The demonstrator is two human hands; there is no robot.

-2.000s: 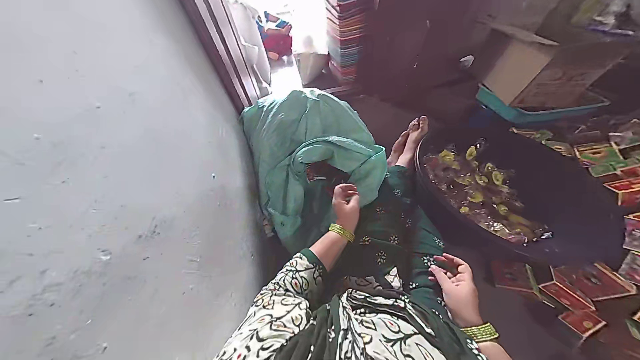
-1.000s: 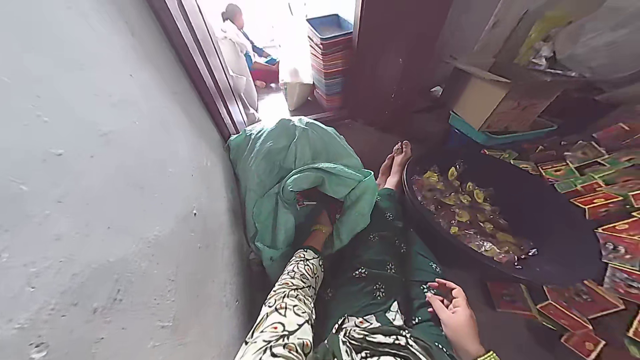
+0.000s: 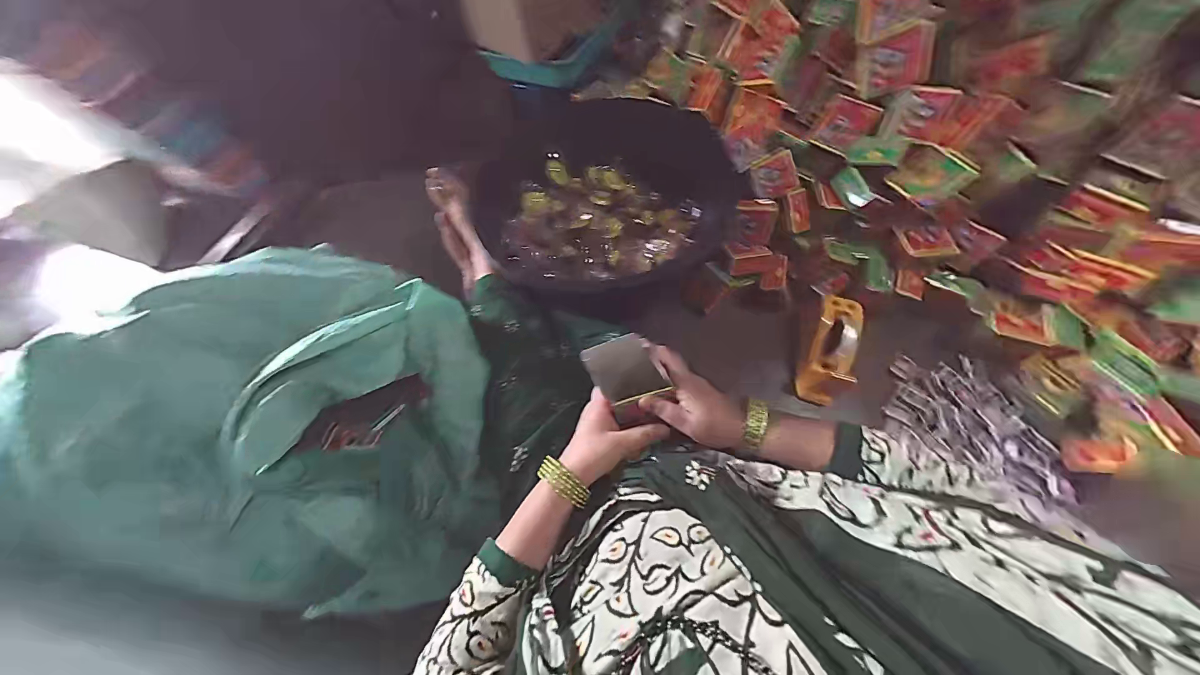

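Over my lap, my left hand (image 3: 609, 439) and my right hand (image 3: 692, 403) together hold a small flat box (image 3: 623, 367) with a grey face and a yellow edge. The box is tilted, its grey face toward the camera. To the left lies a large green cloth sack (image 3: 187, 394), its mouth gaping over dark reddish contents. Beyond my legs stands a wide black basin (image 3: 656, 131) with many small clear packets (image 3: 600, 225) that show yellow-green pieces.
Many red and green printed boxes (image 3: 928, 173) cover the floor at the right. Nearer are a yellow tape dispenser (image 3: 830, 352) and a heap of thin whitish strips (image 3: 975, 431). A cardboard box in a teal tray (image 3: 548, 70) stands behind the basin.
My left hand has come out of the green sack's mouth and met my right hand over my lap. Both now hold the small box. The view has swung to the right.
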